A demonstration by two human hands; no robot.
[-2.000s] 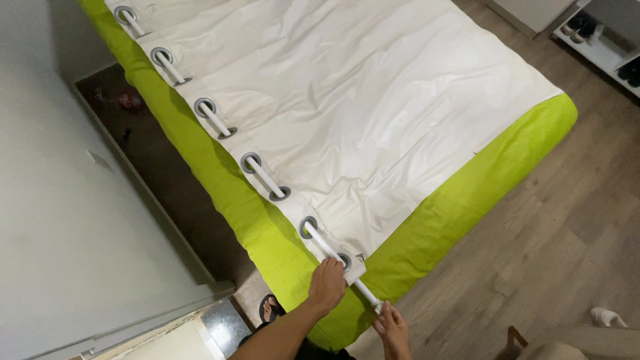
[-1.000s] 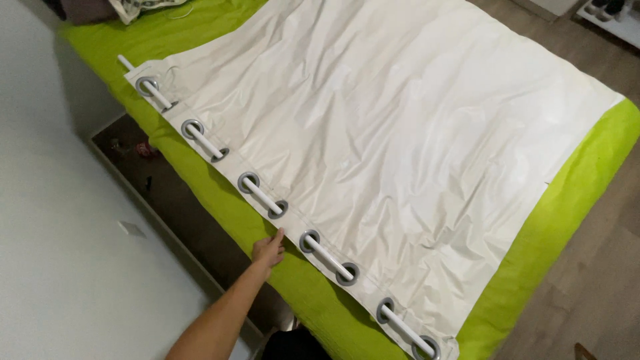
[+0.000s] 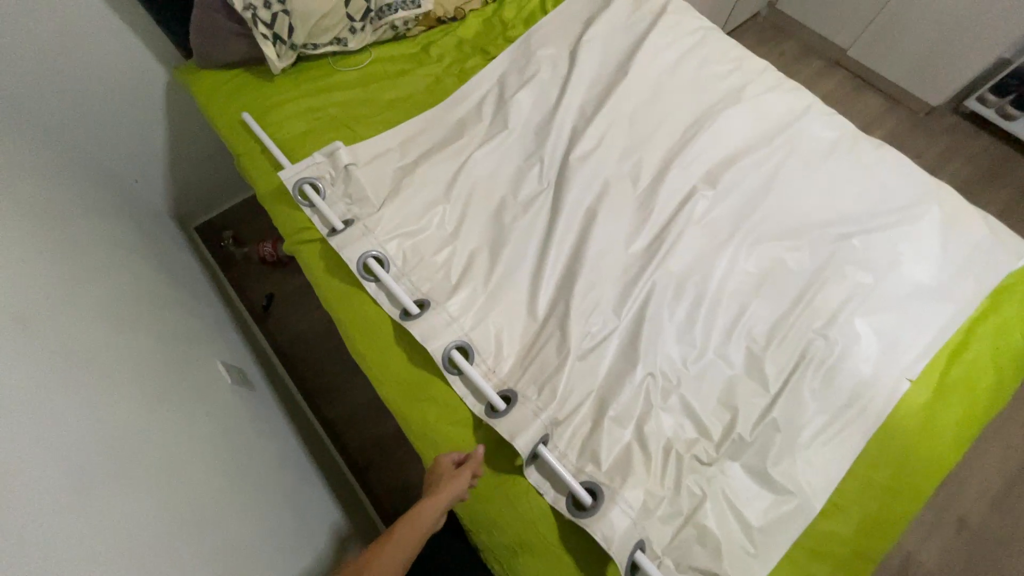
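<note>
A white eyelet curtain lies spread and creased over a bed with a lime-green cover. A white curtain rod runs in and out of several grey ring eyelets along the curtain's edge, its upper end sticking out past the cloth. My left hand hangs beside that edge over the green cover, near the middle eyelets, fingers loosely curled; nothing can be made out in it. The lower end of the rod lies outside the view. My right hand is not seen.
A pale wall with a small socket plate borders a narrow gap of dark floor, where a plastic bottle lies. Patterned pillows rest at the bed's head. White cabinets and a shoe rack stand beyond the bed.
Both hands were at the rod's lower end two seconds ago; the right has since left the view. My left hand was at the curtain edge and is now away from it. The view has shifted toward the pillows.
</note>
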